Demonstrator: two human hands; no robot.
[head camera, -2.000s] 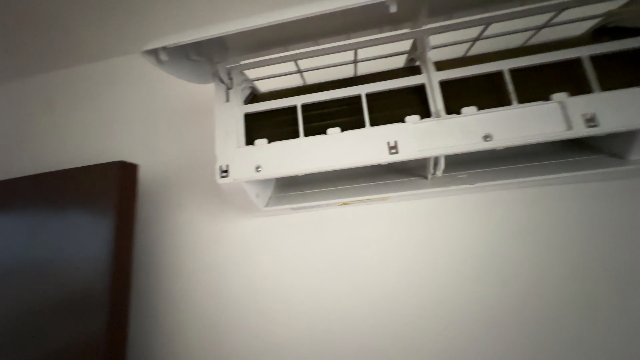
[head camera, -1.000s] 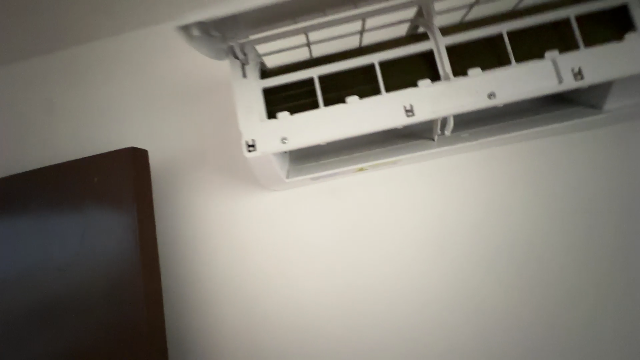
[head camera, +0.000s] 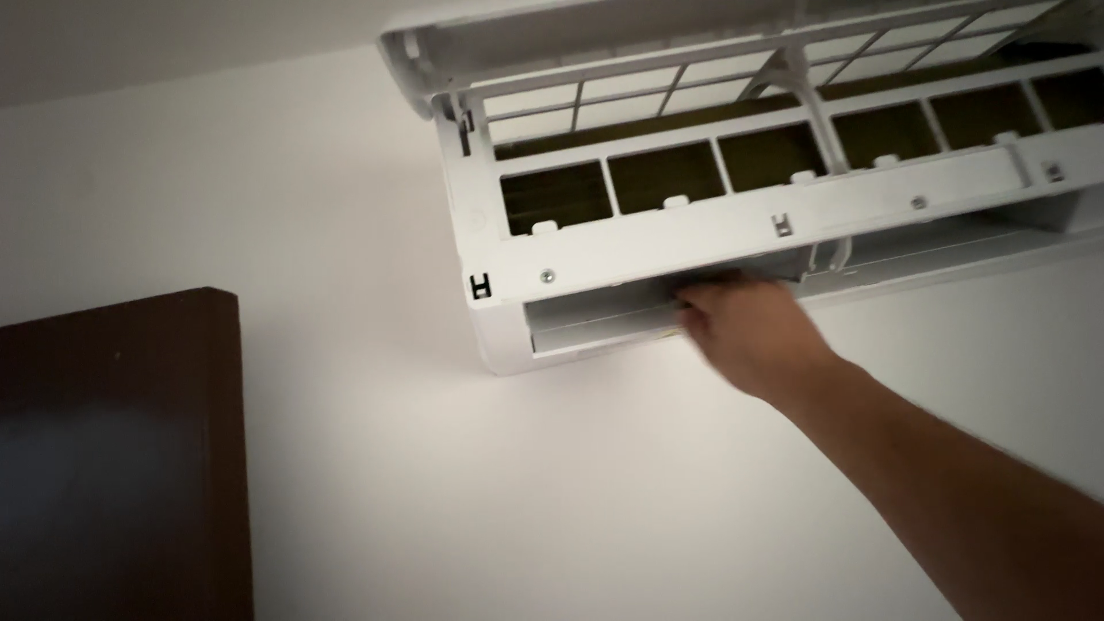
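A white wall-mounted air conditioner indoor unit (head camera: 655, 233) hangs high on the wall with its front cover (head camera: 604, 39) raised. Behind the frame's openings the inside looks dark, and pale filter mesh with a grid frame (head camera: 630, 95) shows above them. My right hand (head camera: 750, 328) reaches up from the lower right to the air outlet (head camera: 604, 315) along the unit's underside. Its fingertips are partly inside the slot and blurred, so whether they hold anything cannot be told. A screw (head camera: 548, 276) sits in the lower front strip, left of the hand. My left hand is out of view.
A dark brown wooden panel (head camera: 121, 448), perhaps a door or cabinet side, stands at the lower left. The pale wall (head camera: 517, 500) runs below and left of the unit. The ceiling (head camera: 172, 43) lies close above the raised cover.
My right hand and forearm have come into view from the lower right, with the hand now at the air outlet. Neither earlier frame shows a hand.
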